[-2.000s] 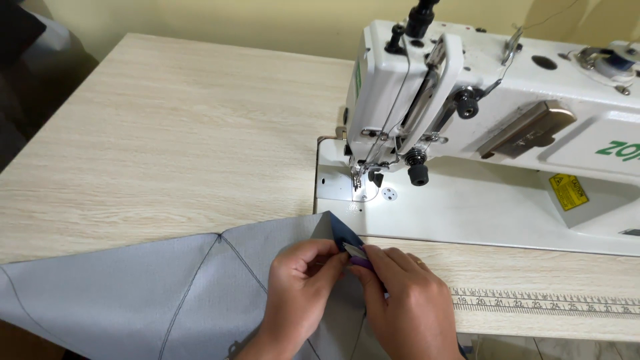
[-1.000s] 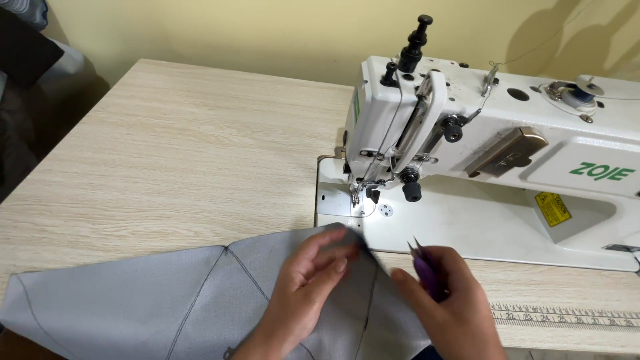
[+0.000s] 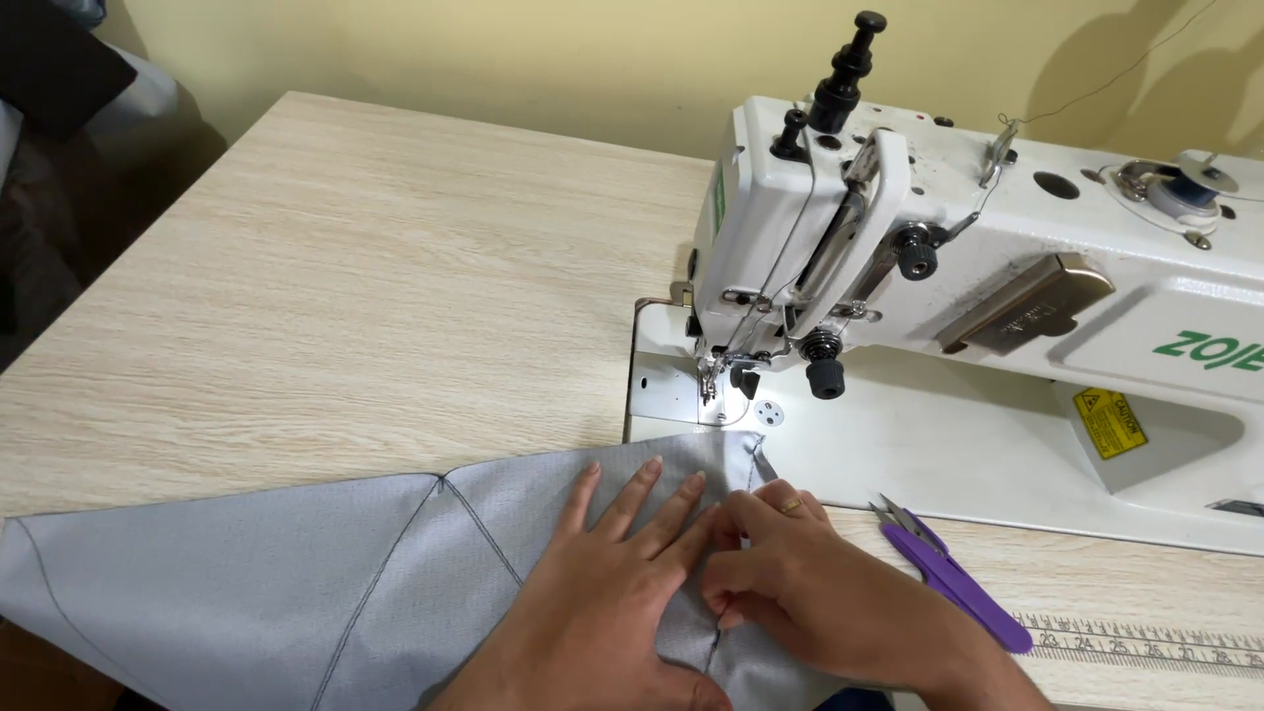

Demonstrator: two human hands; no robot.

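Grey fabric with dark stitched seams (image 3: 237,573) lies along the table's front edge, its upper right corner on the sewing machine's bed. Flat on it, with fingers spread, rests my left hand (image 3: 612,583). My right hand (image 3: 790,583), a ring on one finger, pinches the fabric at the seam near its right edge; the fingertips are partly hidden. Purple thread snips (image 3: 953,583) lie on the table to the right of my right hand, blades toward the machine.
A white ZOJE sewing machine (image 3: 997,247) stands at the right, its needle and presser foot (image 3: 708,380) just beyond the fabric. A ruler scale (image 3: 1136,642) runs along the table's right front. The wooden tabletop (image 3: 395,276) extends left; dark cloth (image 3: 59,69) is at the far left.
The purple snips, in my right hand before, now lie on the table. My left hand has spread out on the fabric, and my right hand has moved left onto the seam.
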